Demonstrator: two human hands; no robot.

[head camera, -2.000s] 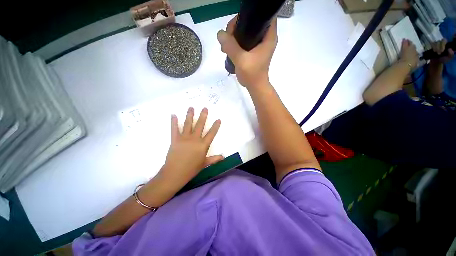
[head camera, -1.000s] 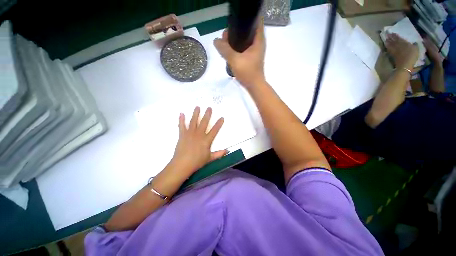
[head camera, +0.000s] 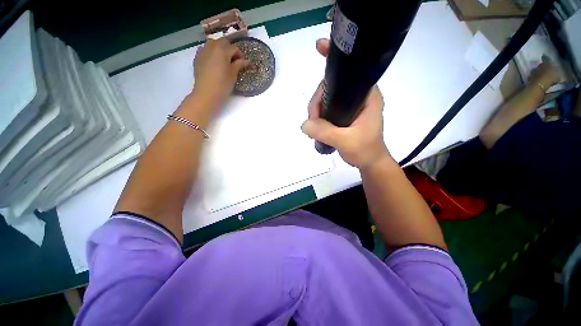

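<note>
My right hand (head camera: pixel 357 134) is closed around a thick black electric screwdriver (head camera: pixel 366 54), upright, its nose over the right part of a flat white panel (head camera: pixel 271 162). The panel nearly blends into the white sheet (head camera: pixel 414 89); its near edge shows as a thin line. My left hand (head camera: pixel 215 69) is at the left side of a round dish of small screws (head camera: pixel 258 70), fingertips bent together among the screws. Whether the fingers hold a screw cannot be seen. The screwdriver tip is not clearly visible.
A tall uneven stack of white panels (head camera: pixel 76 121) stands at left, with crumpled white material (head camera: pixel 27 224) below it. A pinkish box (head camera: pixel 223 24) sits behind the dish. A black cord (head camera: pixel 474 92) curves at right. A neighbouring person's arm (head camera: pixel 519 114) is at far right.
My left hand has left the panel and moved up to the screw dish. My right hand with the screwdriver has moved nearer to me and to the right.
</note>
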